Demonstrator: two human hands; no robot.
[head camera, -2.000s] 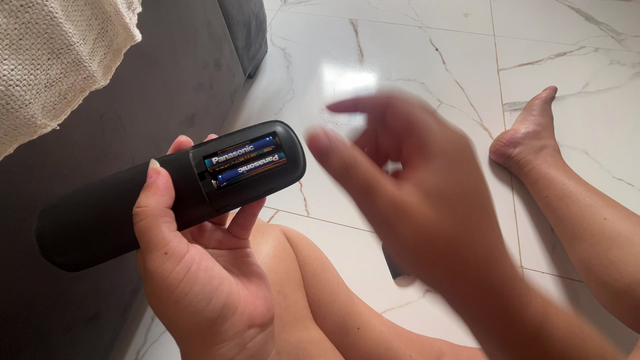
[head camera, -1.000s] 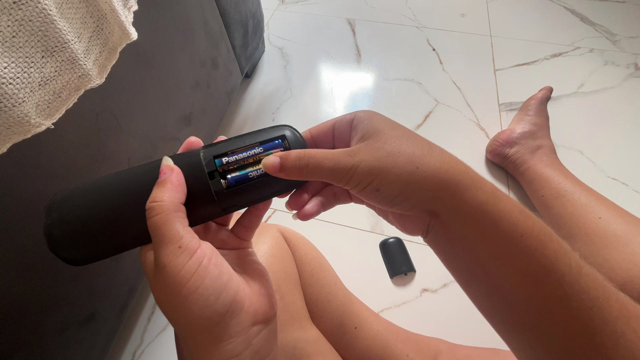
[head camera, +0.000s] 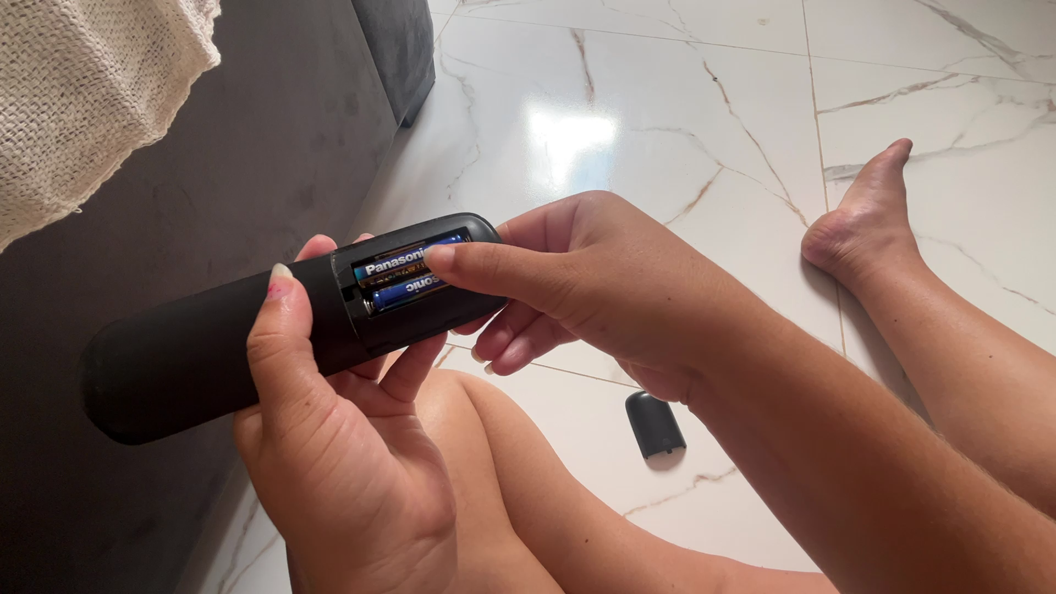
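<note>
My left hand (head camera: 346, 421) holds a black remote control (head camera: 190, 346), back side up, its thumb across the casing. Two blue Panasonic batteries lie side by side in the open compartment: an upper battery (head camera: 392, 262) and a lower battery (head camera: 404, 290). The thumb of my right hand (head camera: 577, 272) rests on the right part of the upper battery, while its other fingers reach round behind the remote's rounded end, partly hidden. On the floor below my right hand lies the black battery cover (head camera: 656, 425).
White marble-look floor tiles (head camera: 511, 99) spread beneath. A dark grey upholstered piece of furniture (head camera: 272, 157) stands at the left, with a cream woven cloth (head camera: 91, 91) hanging over it. My bent leg is at the bottom and my bare foot (head camera: 866, 214) is at the right.
My right hand, in the air beside the remote two seconds ago, has come to its battery end. Since one second ago its thumb has shifted from the lower battery toward the upper one.
</note>
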